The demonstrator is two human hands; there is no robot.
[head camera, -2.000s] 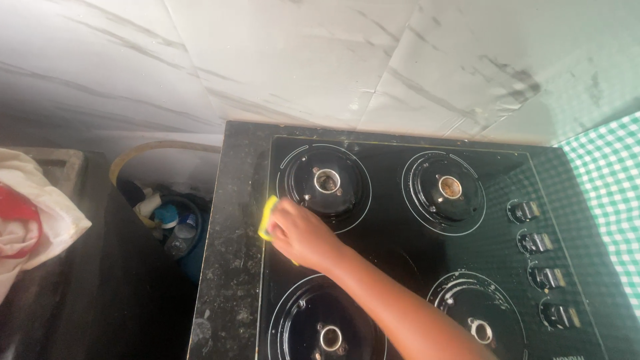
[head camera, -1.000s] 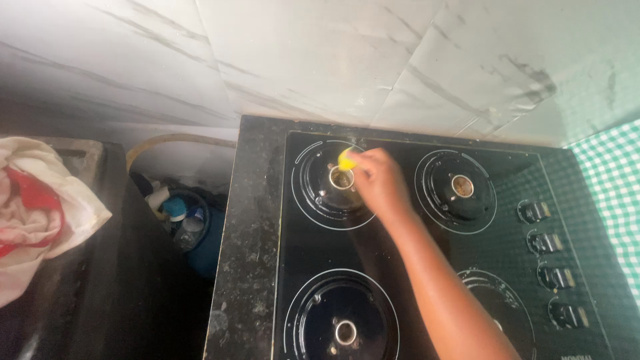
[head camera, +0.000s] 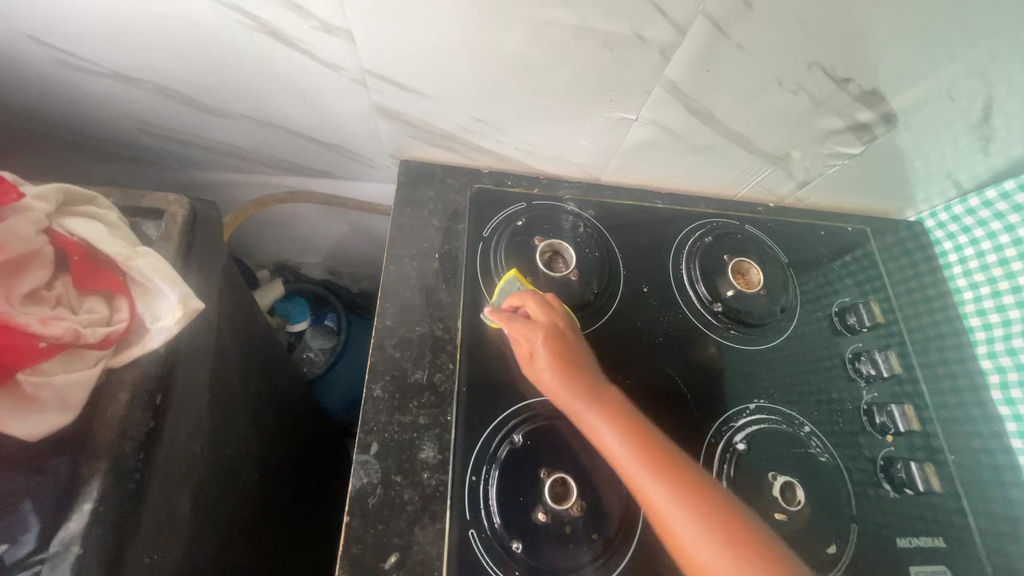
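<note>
My right hand point(head camera: 544, 328) grips a yellow and grey-green sponge point(head camera: 509, 290), pressed on the black glass cooktop point(head camera: 672, 376) at the lower left edge of the upper left burner point(head camera: 556, 257). The thumb and fingers pinch the sponge, and part of it is hidden beneath them. The forearm crosses the cooktop from the lower right. Burner caps and grates are off all the burners; drops and whitish streaks mark the glass. My left hand is not in view.
Control knobs point(head camera: 892, 418) line the cooktop's right side. Beyond hangs a green checked cloth point(head camera: 988, 312). A red and cream cloth point(head camera: 80, 312) lies at far left. A blue bucket point(head camera: 340, 376) with bottles stands in the gap, below a curved hose point(head camera: 308, 198). A marbled wall point(head camera: 512, 88) rises behind.
My right hand was beside the ring of the upper left burner one second ago. It has moved down and left with the sponge to the burner's lower left edge.
</note>
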